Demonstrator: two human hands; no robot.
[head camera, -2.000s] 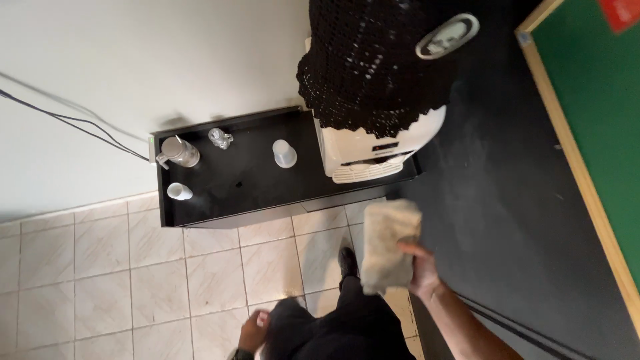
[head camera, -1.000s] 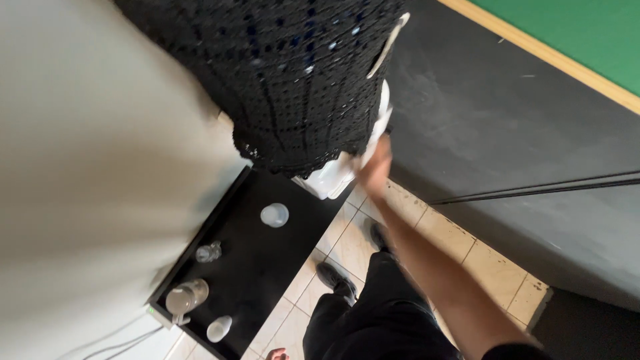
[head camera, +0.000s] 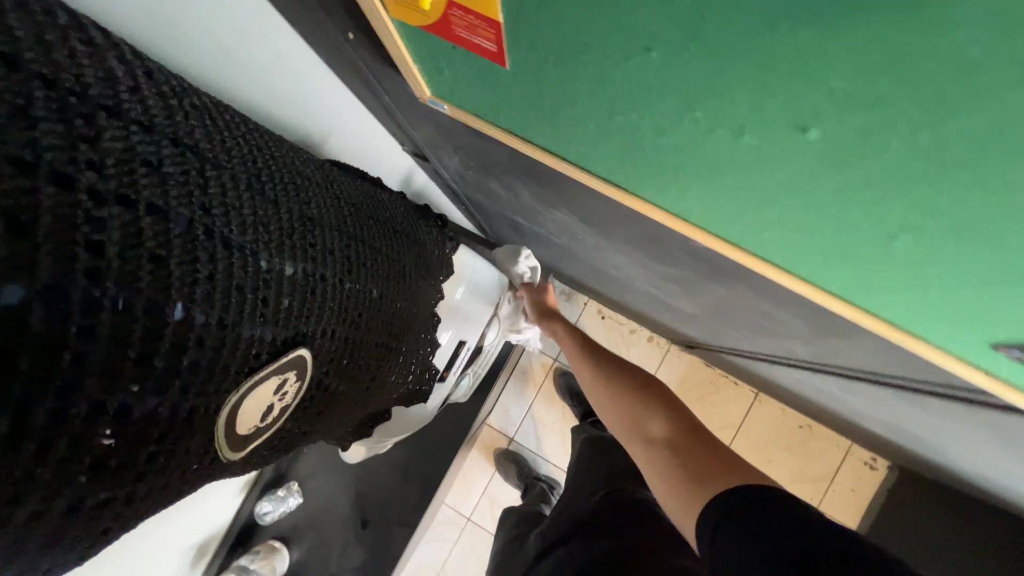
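Observation:
My right hand (head camera: 541, 302) grips a pale cloth (head camera: 518, 264) against the side of a white water dispenser (head camera: 470, 294). Part of the cloth hangs below my fingers, beside the dispenser's front. A black crocheted cover (head camera: 320, 264) with an oval skull patch (head camera: 264, 404) drapes over the top of the dispenser and hides most of it. The dispenser stands on a black cabinet top (head camera: 376, 488). My left hand is outside the view.
A clear glass or plastic item (head camera: 278, 502) and a clear jug-like vessel (head camera: 260, 558) stand on the cabinet. A green board with a wooden frame (head camera: 680, 228) hangs on the dark wall (head camera: 512, 176). Floor tiles (head camera: 704, 384) lie beneath my shoes.
My right hand has moved with the cloth from in front of the cabinet to the dispenser's side near the dark wall. My left hand has left the view, which has swung strongly.

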